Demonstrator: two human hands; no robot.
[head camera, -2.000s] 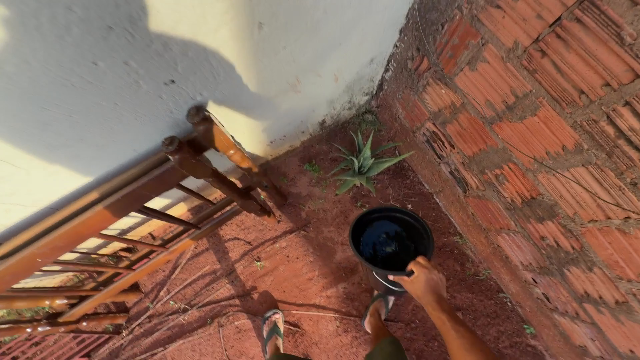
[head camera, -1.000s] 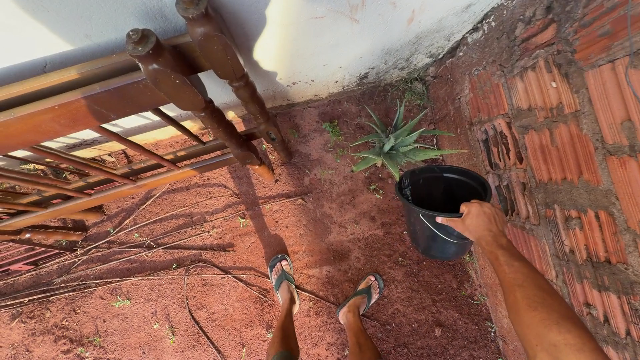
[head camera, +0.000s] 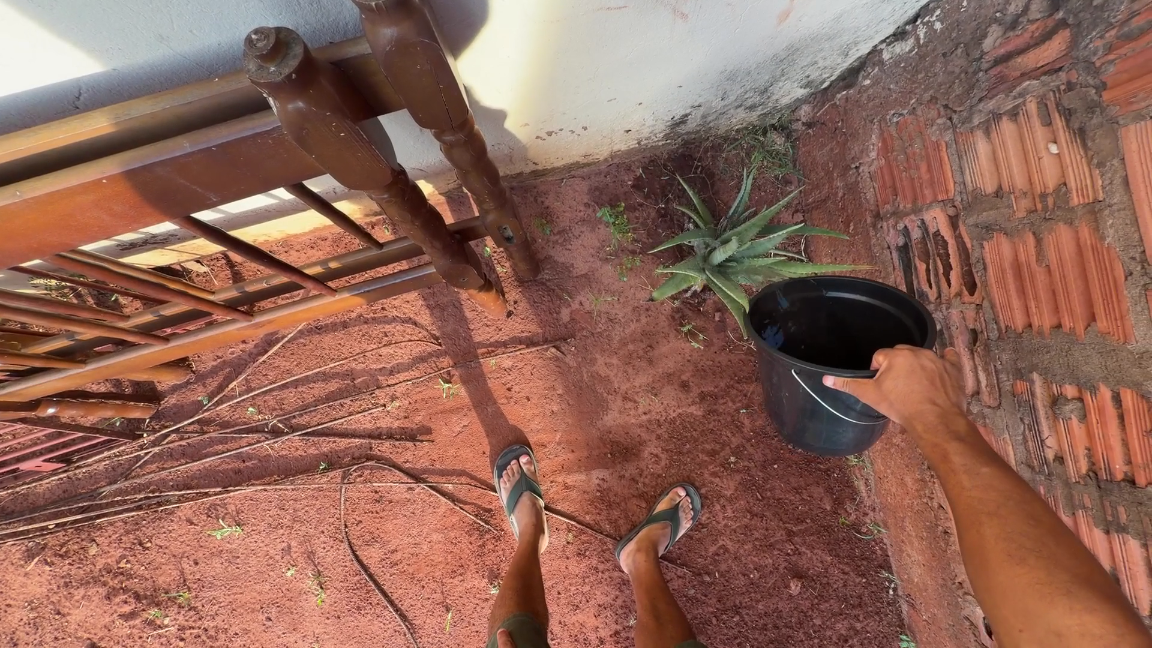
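My right hand (head camera: 909, 387) grips the rim of a black plastic bucket (head camera: 823, 405) on its near right side, thumb outside. The bucket has a thin wire handle hanging down its front, and reflections show in its dark inside. Its far left rim overlaps the leaf tips of a green spiky plant, aloe-like (head camera: 733, 247), which grows in the red soil near the wall corner. Whether the bucket touches the ground cannot be told. My left hand does not plainly show.
Brown wooden railed frames with turned posts (head camera: 342, 117) lean by the white wall (head camera: 612, 72). A hollow-brick wall (head camera: 1053, 261) runs along the right. Long thin stems (head camera: 243, 486) lie on the red soil, near my sandalled feet (head camera: 661, 522).
The bucket, held in my right hand throughout, has moved right, toward the brick wall, relative to the plant. The view has shifted and shows more of the ground and my legs.
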